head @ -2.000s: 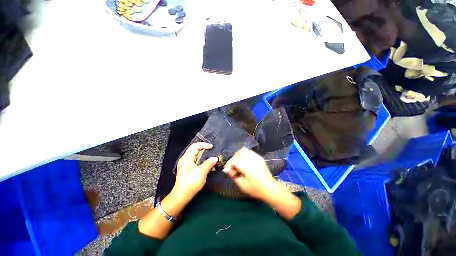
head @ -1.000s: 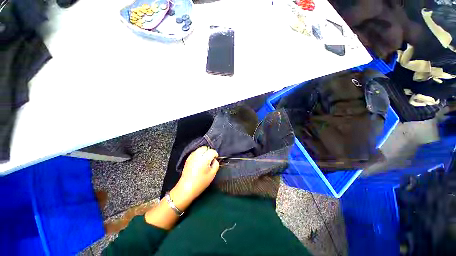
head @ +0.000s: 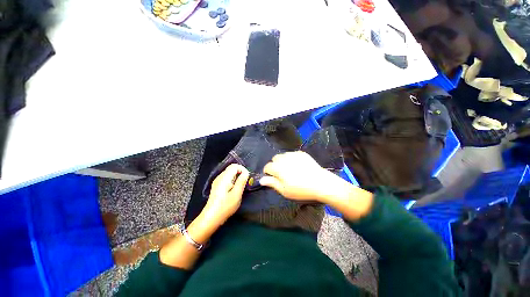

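A dark denim garment (head: pixel 255 152) lies bunched on my lap, with a brown ribbed part (head: pixel 285 217) at its near edge. My left hand (head: pixel 225 191) pinches the garment's edge between thumb and fingers. A small yellow-gold button (head: pixel 251 181) shows at the left fingertips. My right hand (head: pixel 293 176) is just right of the button, its fingers curled with the fingertips close together near the cloth. No needle or thread can be made out between the right fingertips.
The white table (head: pixel 145 98) bears a smartphone (head: pixel 262 57) and a button tray (head: pixel 200 32). A blue crate (head: pixel 454 152) of dark garments (head: pixel 389 139) stands right of my lap. A person's head (head: pixel 439 32) is at the upper right. Another blue crate (head: pixel 58 232) is at the lower left.
My right hand, at the button two seconds ago and out of view one second ago, is back beside it. The line stretched rightward one second ago no longer shows. My left hand keeps its hold.
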